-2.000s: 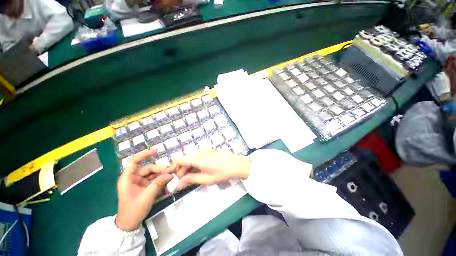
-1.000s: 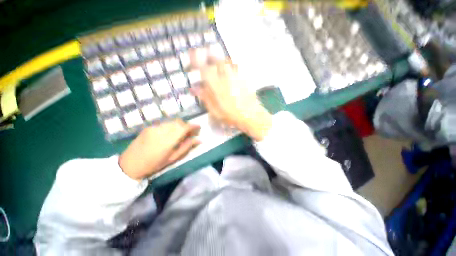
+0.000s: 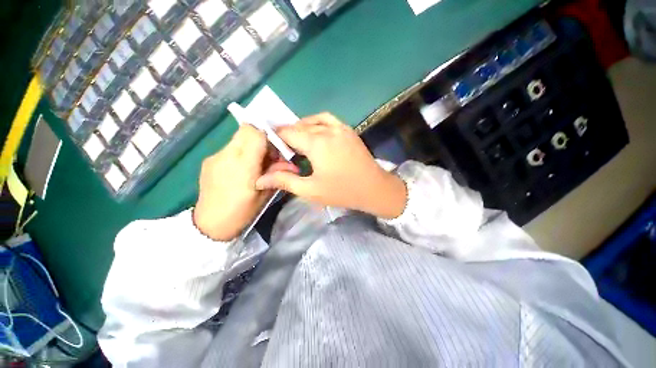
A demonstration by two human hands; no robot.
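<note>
My left hand and my right hand meet at the front edge of the green bench. Both hold a white sheet, partly curled into a narrow strip between my fingers. A small dark patch shows beside my right fingers; I cannot tell what it is. The clear blister tray lies ahead to the left, with rows of flat white and silver-grey parts in its cells. My fingertips are partly hidden by the sheet and each other.
A grey sheet with pale edges lies at the left, near yellow tape. A blue box with a white cable is at lower left. A black tray with round parts sits below the bench at right. White papers show at the top.
My view has turned down towards the bench edge. My hands, apart one second ago with the right one over the tray, are now together on the white sheet, which is lifted and curled.
</note>
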